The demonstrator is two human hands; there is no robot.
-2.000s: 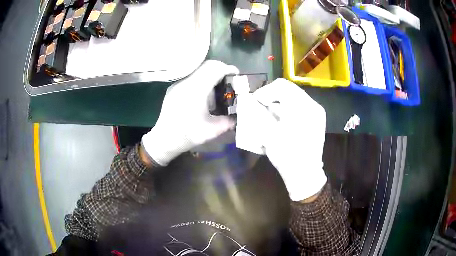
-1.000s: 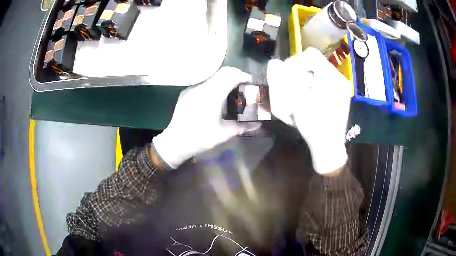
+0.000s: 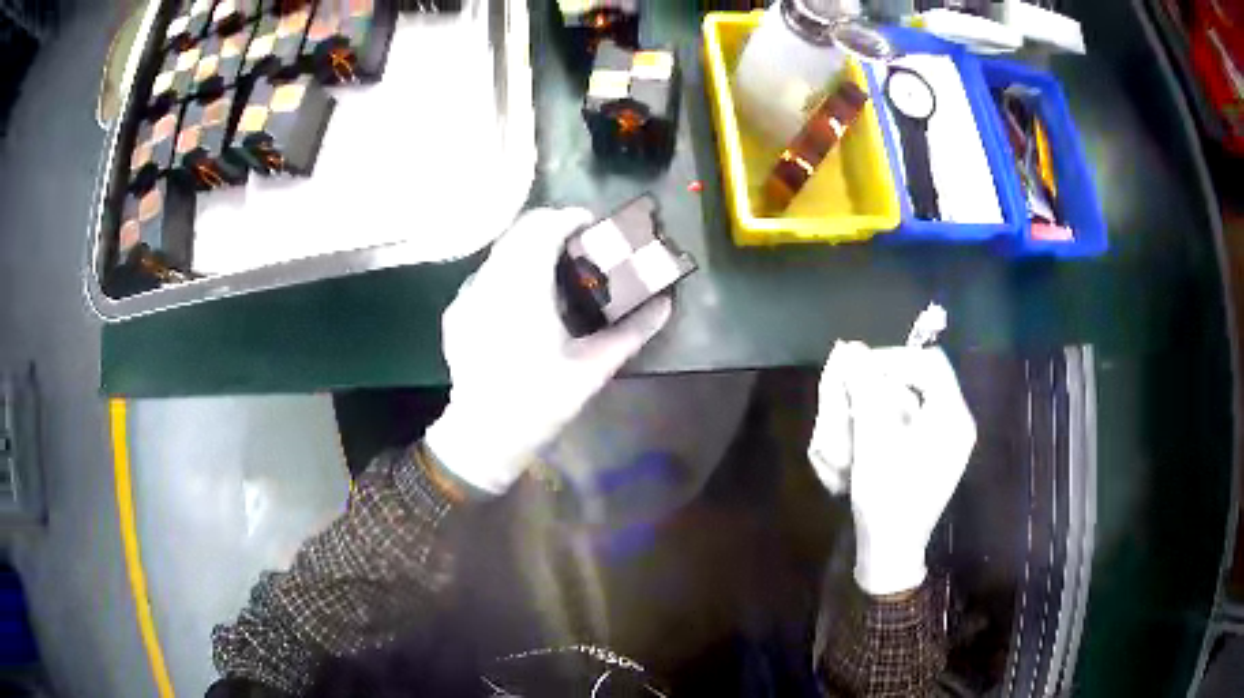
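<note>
My left hand (image 3: pixel 525 348), in a white glove, holds a black coil block (image 3: pixel 625 267) near the bench's front edge. Pale grey and white square pads face up on the block, and copper shows at its left end. My right hand (image 3: pixel 896 434), also in a white glove, is apart from the block at the right, past the bench edge, with its fingers curled. A small crumpled white piece (image 3: pixel 928 325) shows just above the right hand's fingers. Whether the right hand holds anything is hidden.
A metal tray (image 3: pixel 368 255) with rows of coil blocks is at the left. More blocks (image 3: pixel 632 102) stand right of it. A yellow bin (image 3: pixel 819 229) holds a bottle and amber tape roll. Blue bins (image 3: pixel 1076 243) hold a wristwatch (image 3: pixel 915 123) and small tools.
My right hand has moved away from the block, down and to the right, to beside the crumpled white piece. My left hand still holds the block, now tilted. The view has shifted.
</note>
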